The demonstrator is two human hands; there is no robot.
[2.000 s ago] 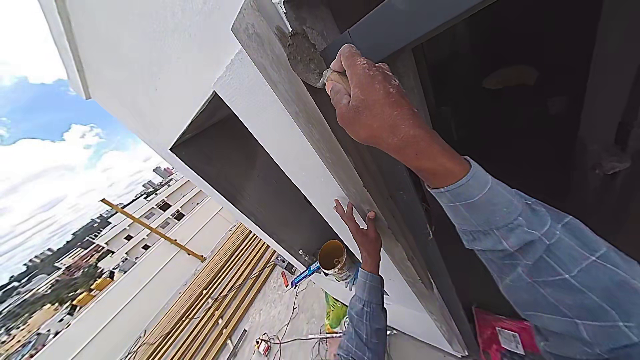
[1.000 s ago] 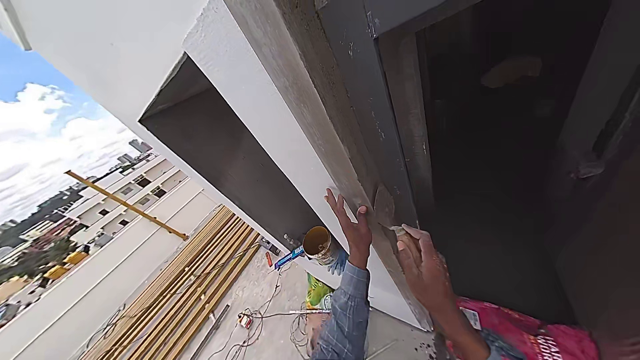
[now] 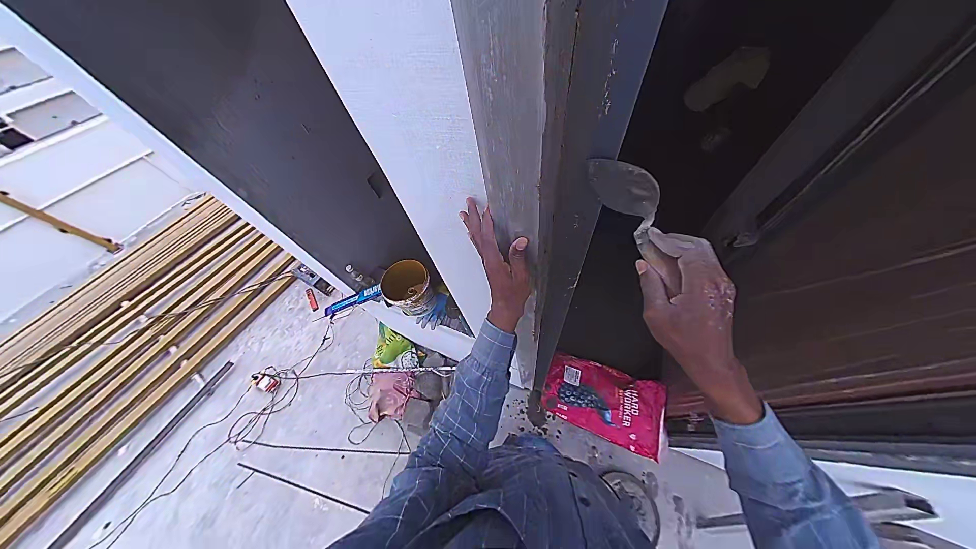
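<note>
My right hand (image 3: 690,297) grips the handle of a small metal trowel (image 3: 624,187); its rounded, grey-smeared blade is at the edge of the dark door frame (image 3: 591,145). My left hand (image 3: 499,267) rests with spread fingers on the grey plastered wall edge (image 3: 507,114), beside a white wall strip (image 3: 404,99), and holds nothing. Below, a pink-red printed bag (image 3: 606,404) lies on the floor at the foot of the frame, with dark crumbs of material beside it.
Left of the wall stands an open bucket (image 3: 406,284) with a blue glove (image 3: 433,313) beside it. Tangled cables (image 3: 286,393), a green bag (image 3: 393,347) and a dark rod (image 3: 305,488) lie on the concrete floor. Long yellowish bars (image 3: 152,328) are stacked further left. A brown panel (image 3: 862,282) is at right.
My right hand with the trowel has come down from high on the frame, then moved away from the wall edge to the frame's right side. My left hand stays against the wall. The view has shifted.
</note>
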